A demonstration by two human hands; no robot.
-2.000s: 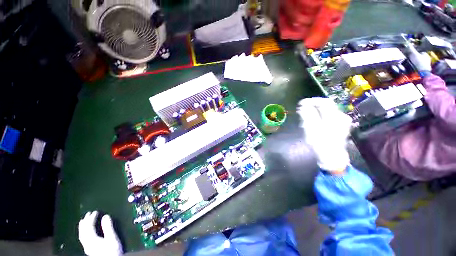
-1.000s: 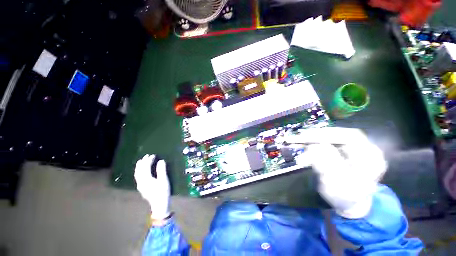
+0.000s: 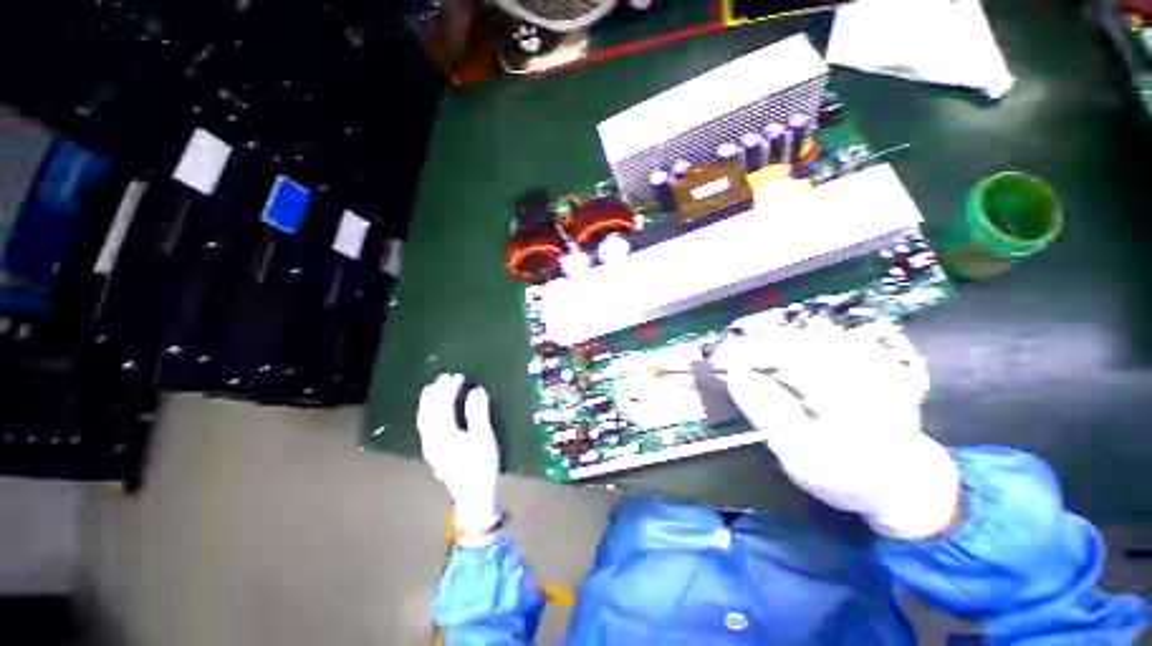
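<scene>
A green power board (image 3: 594,444) lies on the dark green bench mat, with a long white heatsink (image 3: 745,259) across it and a finned heatsink (image 3: 720,114) behind. Two copper-red chokes (image 3: 569,240) sit at its left corner. My right hand (image 3: 840,416), white-gloved, is over the board's right front part and hides it. Its fingers hold a very thin tool (image 3: 682,372) that points left over the pale area. My left hand (image 3: 462,442), white-gloved, rests at the bench's front edge left of the board, thumb and fingers apart, empty. A green pot (image 3: 1011,221) stands right of the board.
Black bins (image 3: 228,278) with white and blue labels are stacked at the left. Folded white paper (image 3: 916,44) lies behind the board. A fan base (image 3: 543,48) is cut off at the top. Part of another board shows at the top right corner.
The view has shifted right to left, so more bins show. My right hand has come from beside the pot to over the board, and the tool tip is further left. My left hand stays beside the board.
</scene>
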